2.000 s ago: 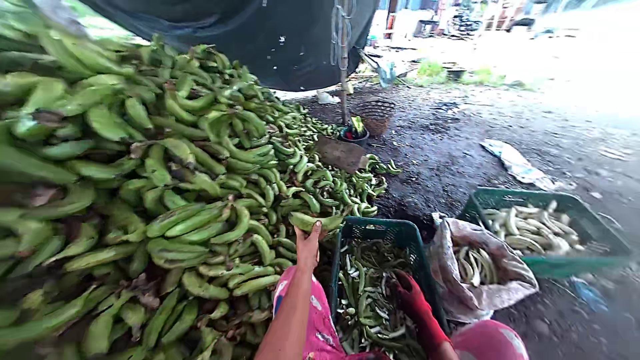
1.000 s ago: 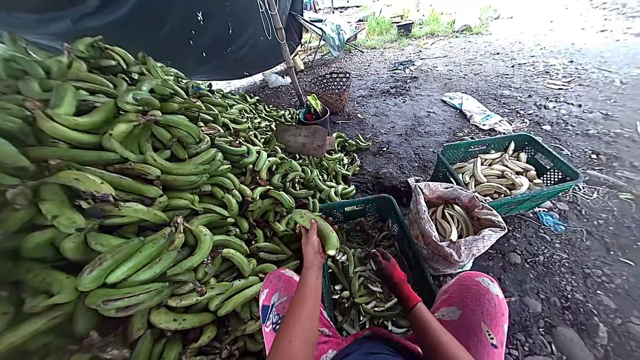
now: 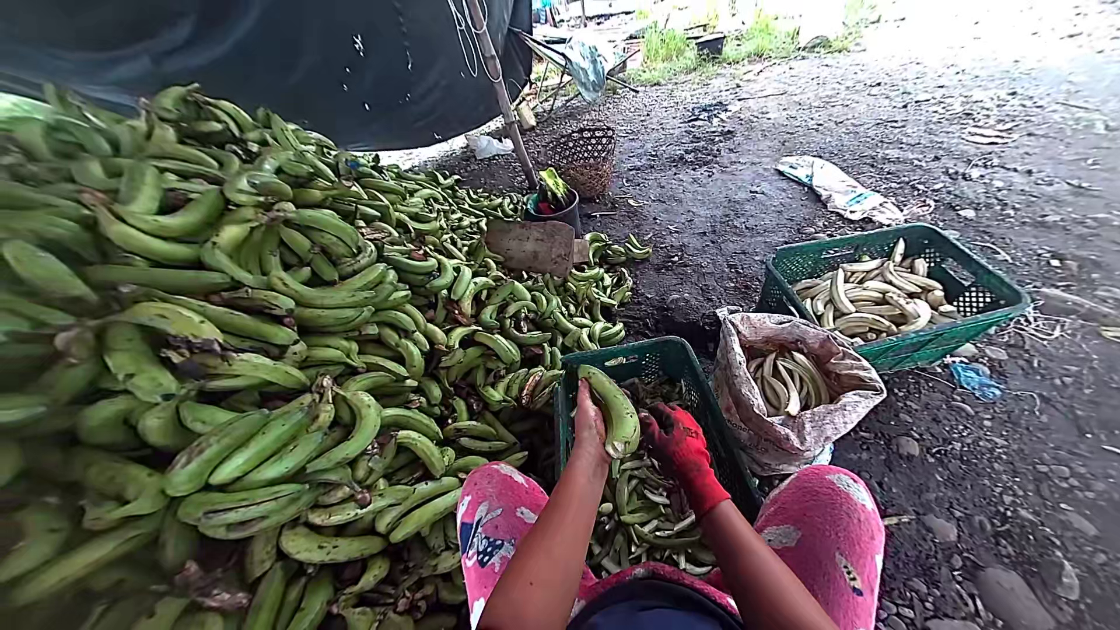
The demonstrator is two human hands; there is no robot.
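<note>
My bare left hand (image 3: 591,427) is closed around a green, unpeeled plantain (image 3: 611,409) above a green plastic crate (image 3: 569,411) of peels (image 3: 643,516). Close to the plantain's right side is my right hand (image 3: 680,446) in a red glove, its fingers curled; whether it holds a tool is hidden. A large heap of green plantains (image 3: 289,306) fills the left side. Peeled plantains (image 3: 787,382) lie in an open woven sack (image 3: 814,437) right of the crate, and more peeled ones (image 3: 866,293) lie in a second green crate (image 3: 945,346).
Behind the heap stand a pole (image 3: 503,96), a woven basket (image 3: 588,162) and a dark bucket (image 3: 569,213). A flat brown board-like piece (image 3: 531,247) rests on the heap's edge. A dark tarpaulin (image 3: 262,61) hangs at the back left. An empty-looking sack (image 3: 840,188) lies on stony ground.
My left hand has brought the plantain from the heap's edge to above the crate of peels. My gloved right hand has come up beside it. The view has shifted.
</note>
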